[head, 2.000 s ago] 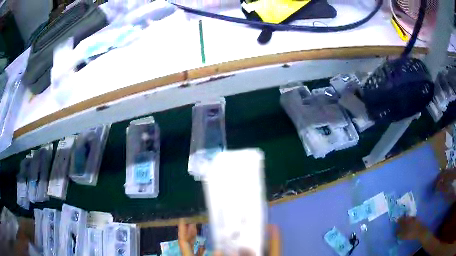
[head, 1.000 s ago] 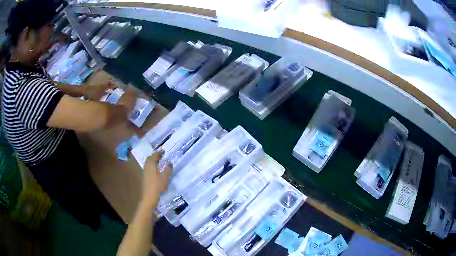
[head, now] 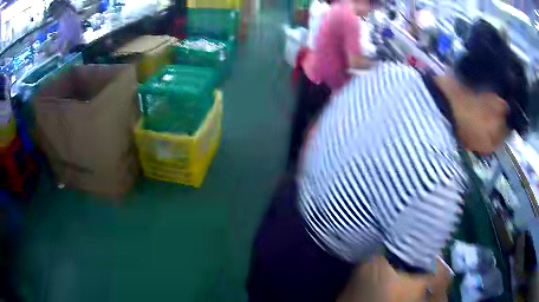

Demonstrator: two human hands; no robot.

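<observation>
Neither of my hands is in view. Nearest in front of me is a person in a black-and-white striped shirt (head: 384,165) and a dark cap, bent toward the line on the right. That person's bare forearm crosses the bottom edge. Blurred whitish trays or packs (head: 476,271) lie on the green conveyor belt (head: 476,218) at the lower right. Their contents are too blurred to tell.
A large open cardboard box (head: 88,133) stands at the left. Beside it, a green crate (head: 177,97) sits in a yellow crate (head: 171,156). A green floor (head: 177,236) runs back between them and the people. Another person in a pink top (head: 335,44) stands farther back.
The view has swung left from the belt and trays to the aisle. The striped-shirt person now appears large at the right. My hand, seen at the trays before, has left the picture.
</observation>
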